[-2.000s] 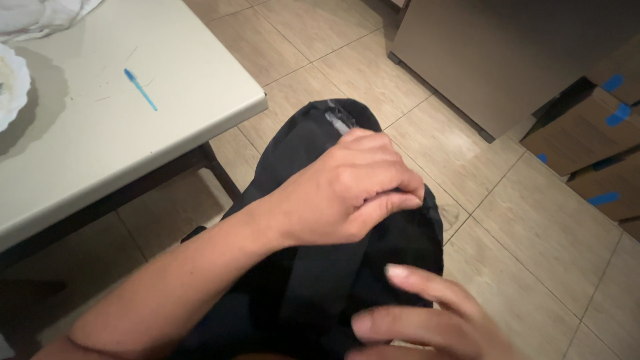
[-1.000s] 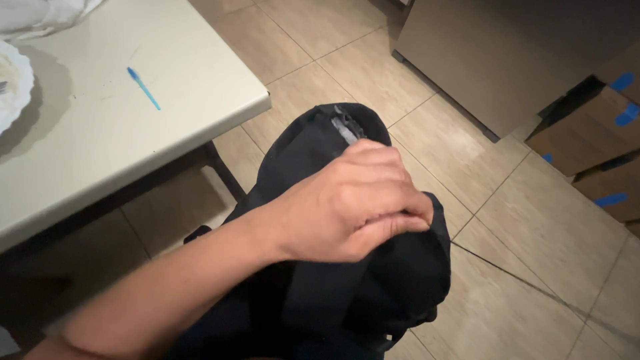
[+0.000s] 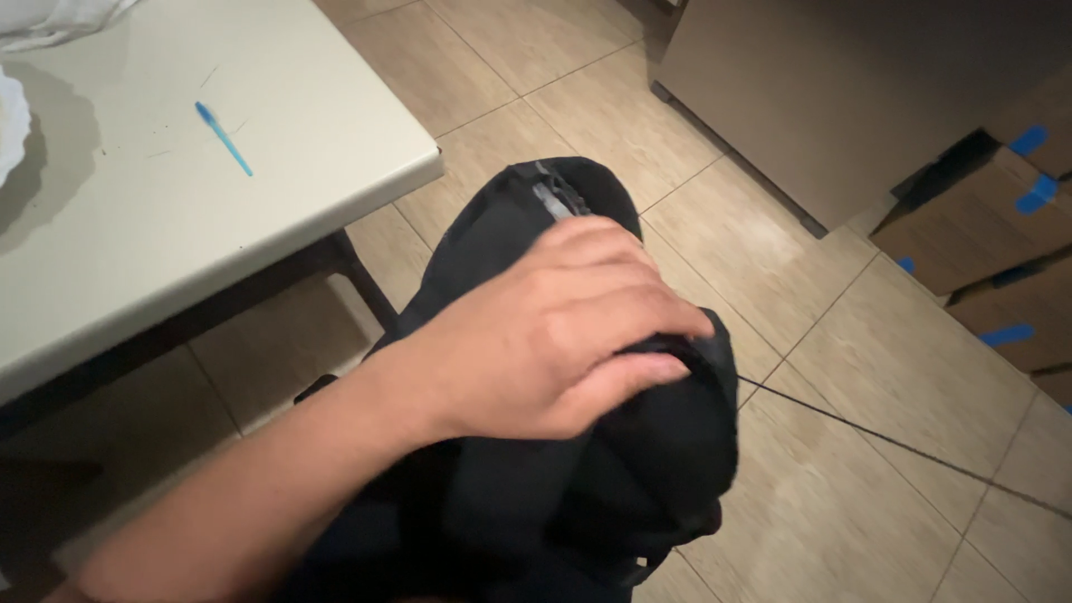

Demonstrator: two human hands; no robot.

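Black fabric, seemingly a bag (image 3: 519,486), fills the lower middle of the head view, with a grey-edged opening or zipper (image 3: 553,197) near its far end. My left hand (image 3: 578,318) reaches across from the lower left and pinches the fabric between thumb and fingers at its right side. What lies under the palm is hidden. A thin dark cord (image 3: 871,431) runs from the right side of the fabric toward the right edge of the view. My right hand is out of view.
At the left stands a pale table (image 3: 318,167) bearing a blue pen (image 3: 224,138), part of a white scalloped dish (image 3: 10,126) and white cloth (image 3: 50,18). A large brown-grey cabinet or appliance (image 3: 804,100) and cardboard boxes (image 3: 980,226) with blue tape stand on the tiled floor (image 3: 846,335).
My right hand, seen at the lower right two seconds ago, has left the view. The dark cord now stretches out to the right. My left hand has kept its hold on the black fabric.
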